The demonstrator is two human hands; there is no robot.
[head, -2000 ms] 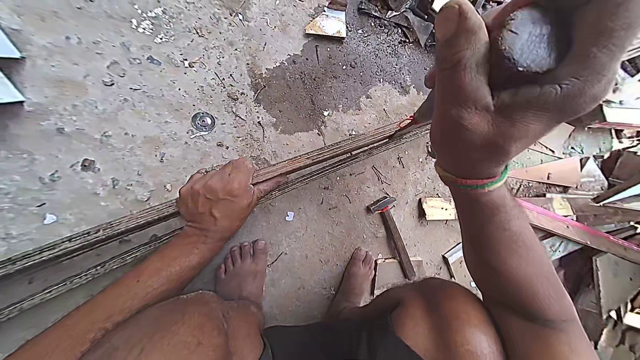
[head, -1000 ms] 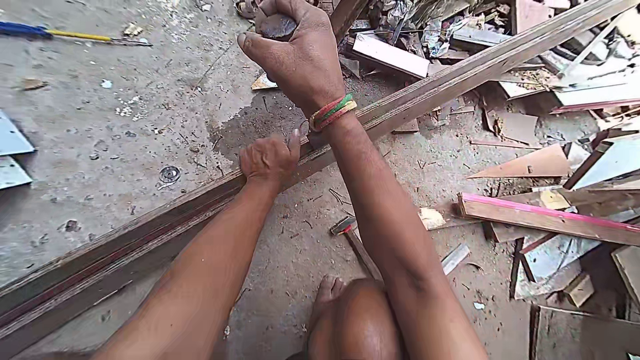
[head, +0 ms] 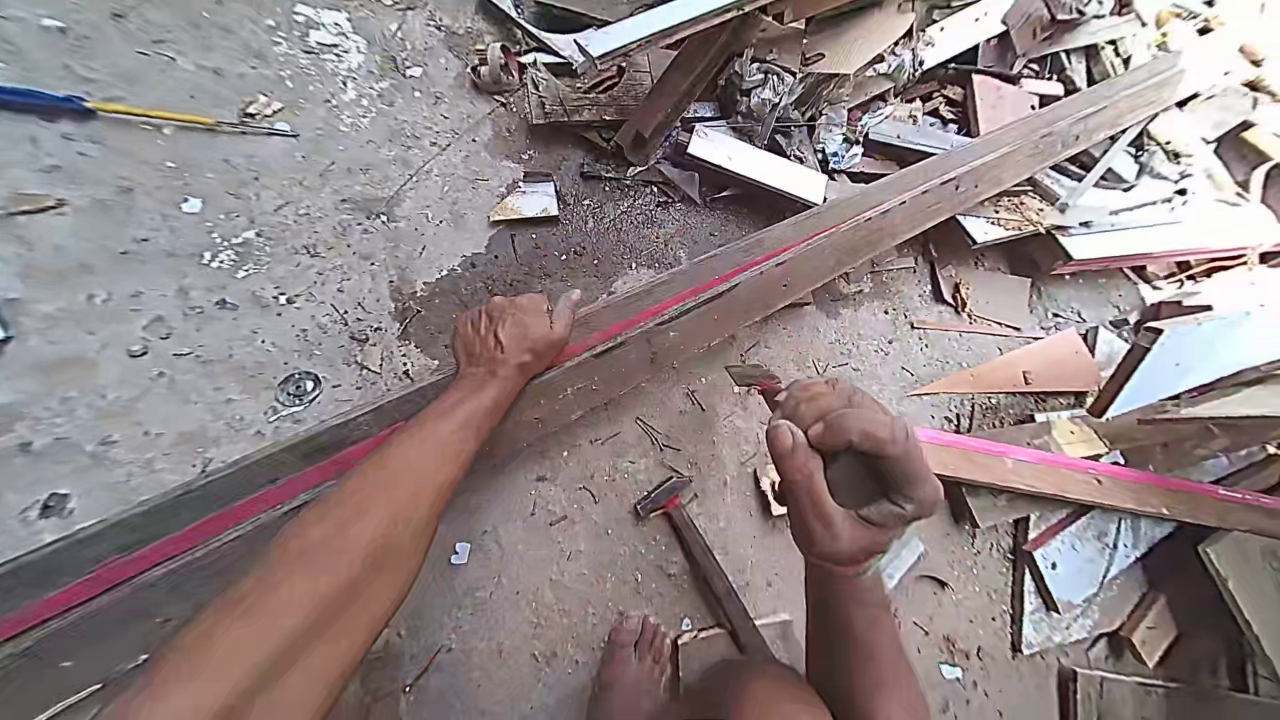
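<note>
A long wooden beam with a pink-red strip along its face runs from lower left to upper right. My left hand grips its top edge near the middle. Right of there and below the beam, my right hand is closed around a tool; a flat metal blade with red at its neck sticks out past the fingers, and a dark rounded end shows in the fist. The tool's exact kind cannot be told. On the ground between my hands lies a hammer with a wooden handle, its head toward the beam.
Broken boards and scraps are heaped at the right and upper right, beside a plank with a pink edge. A blue and yellow tool lies at the upper left, and a round metal piece left of the beam. My bare foot is near the hammer.
My right hand, over the beam a second ago, is now below it, with the tool's blade in sight. The beam's pink-red strip shows more plainly. My left hand remains on the beam.
</note>
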